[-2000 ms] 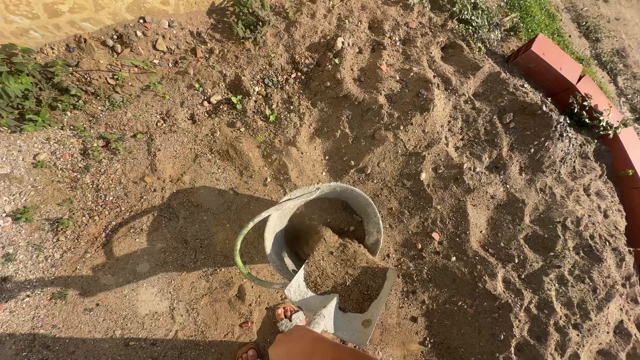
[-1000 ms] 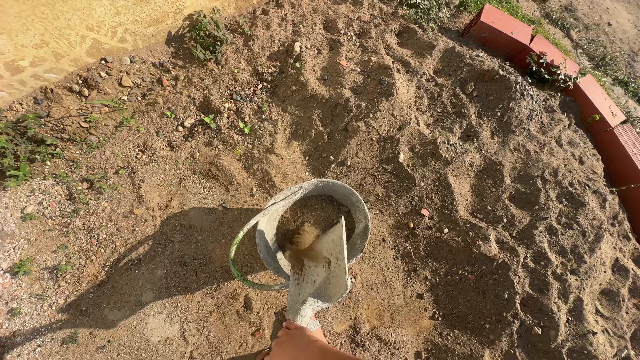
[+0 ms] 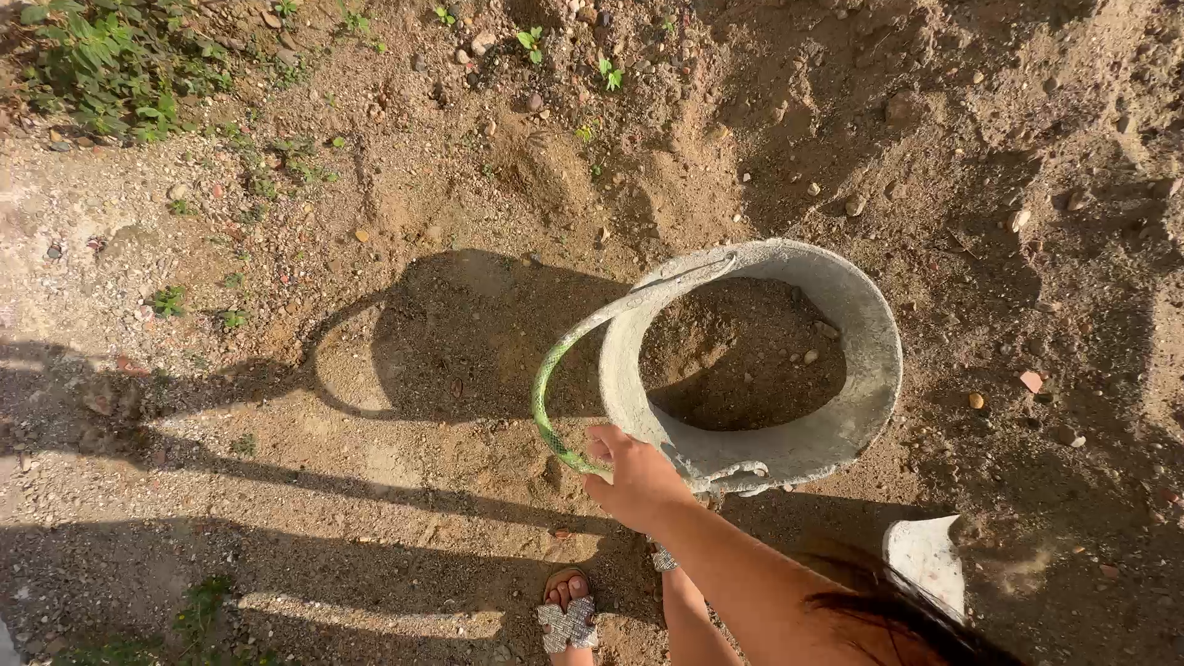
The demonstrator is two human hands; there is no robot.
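Observation:
A round bucket (image 3: 874, 361), grey and crusted, stands on the dirt with sandy soil (image 3: 740, 351) and a few small stones inside. Its looped handle (image 3: 546, 388), partly wrapped in green, leans out over the left side. My right hand (image 3: 634, 476) is at the handle's lower part, thumb and fingers apart on either side of it; no firm grip shows. A pale scoop (image 3: 928, 564) lies on the ground at lower right, partly hidden by dark hair and my forearm. My left hand is not in view.
My sandalled foot (image 3: 567, 615) is below the bucket, the other partly behind my arm. Loose, uneven soil (image 3: 1064, 277) with stones lies to the right. Green weeds (image 3: 111, 65) grow at upper left. Shadows of the bucket and arm fall leftward.
My right hand has let go of the scoop, which was tipped over the bucket, and is now at the bucket's handle. The view has moved closer to the bucket.

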